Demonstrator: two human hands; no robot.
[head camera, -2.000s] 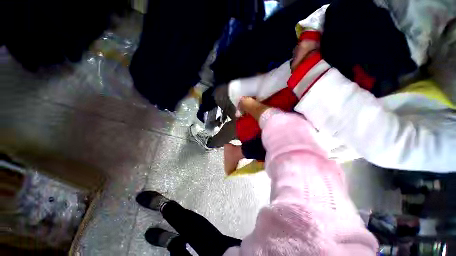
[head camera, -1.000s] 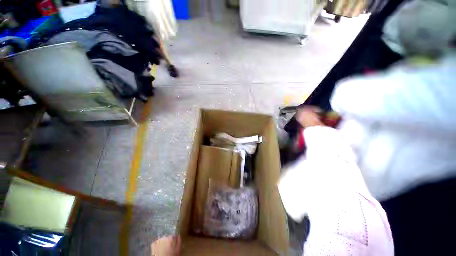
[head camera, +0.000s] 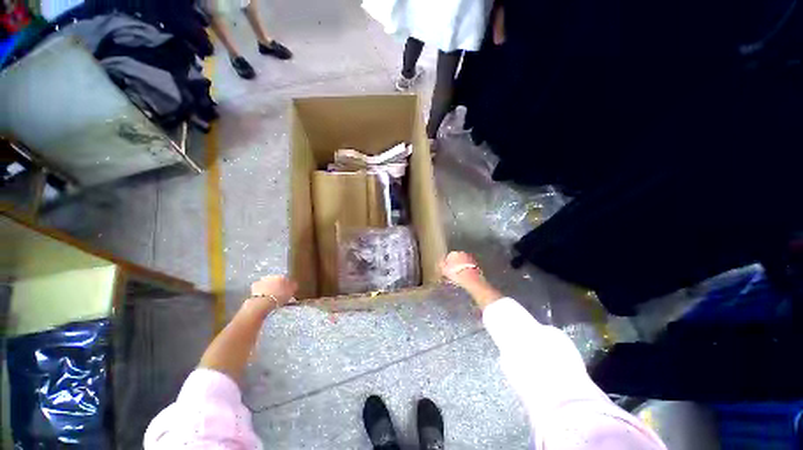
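An open brown cardboard carton (head camera: 354, 111) stands on the floor in front of me. Inside lie a shiny greyish-purple polybag (head camera: 379, 257) at the near end, a flat tan cardboard piece (head camera: 339, 202) beside and beyond it, and a pale floppy bundle (head camera: 374, 158) at the far end. My left hand (head camera: 275, 288) is closed on the near left corner of the carton. My right hand (head camera: 459, 265) is closed on the near right corner. The fingertips of both hands are partly hidden.
Black garments (head camera: 616, 132) hang along the right, with clear plastic (head camera: 528, 211) under them. A trolley (head camera: 97, 114) with dark cloth is upper left; a tan-sided trolley (head camera: 66, 294) is lower left. Two people's legs (head camera: 447, 75) show beyond the carton. A yellow line (head camera: 214, 211) runs left.
The view has straightened over the carton, which appears higher. My right hand has left the dark garments at the right and now holds the carton. People's legs now show beyond it.
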